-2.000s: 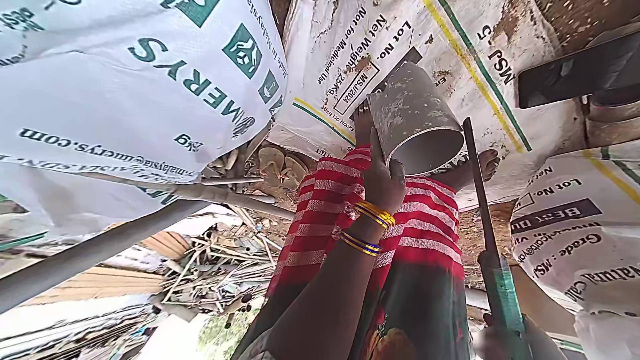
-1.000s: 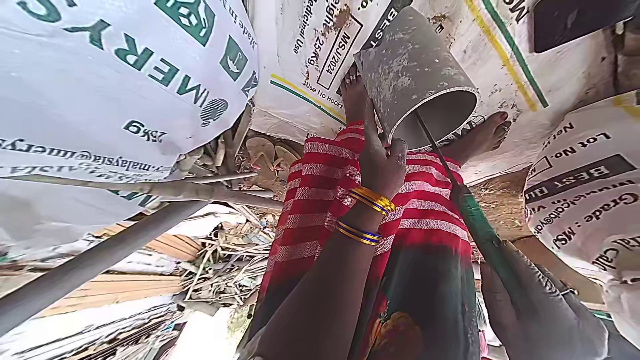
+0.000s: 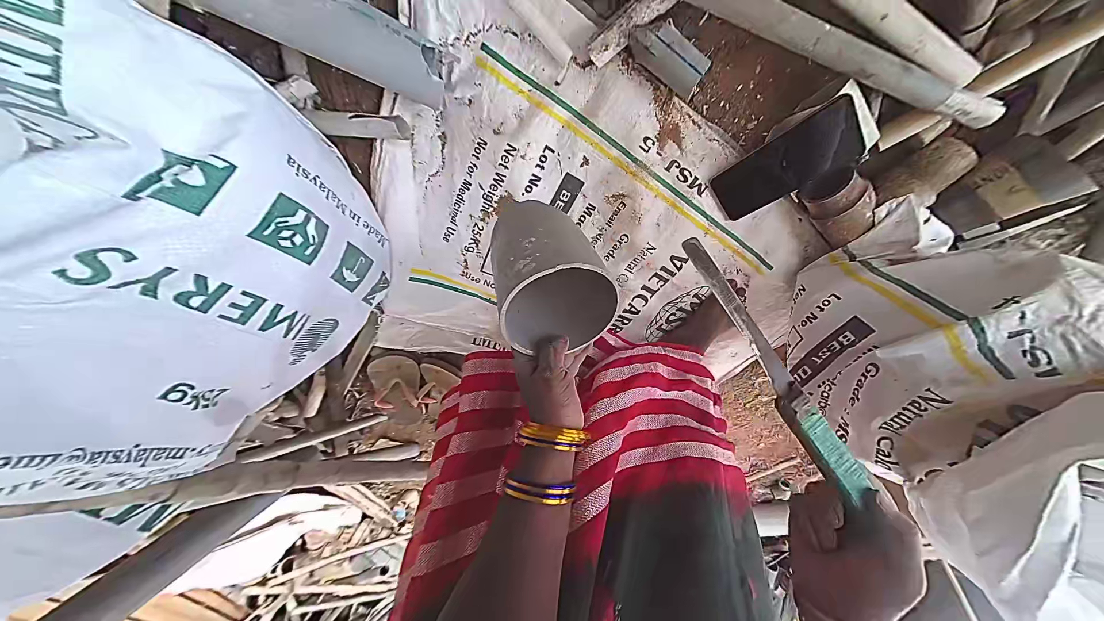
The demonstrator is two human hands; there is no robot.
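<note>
My left hand (image 3: pixel 550 384), with yellow and blue bangles at its wrist, grips the near rim of a short grey plastic pipe piece (image 3: pixel 552 259), its open end facing me. The pipe is held over my knees and a white woven sack (image 3: pixel 595 155) that lies on the ground. My right hand (image 3: pixel 854 548), at the lower right, is closed around the lower end of a long narrow blade (image 3: pixel 742 319) with green wrapping (image 3: pixel 835 453). The blade points up and left, apart from the pipe.
Full white printed sacks stand at the left (image 3: pixel 172 345) and the right (image 3: pixel 914 345). A black phone-like slab (image 3: pixel 789 159) leans on a short pipe piece (image 3: pixel 841 207). More grey pipes (image 3: pixel 862 52) lie at the top right; sandals (image 3: pixel 410 379) and scraps are left of my legs.
The blade's tip was in the pipe's mouth one second ago; now my right hand holds it clear, to the right. My left hand has kept its grip on the pipe. The view has shifted.
</note>
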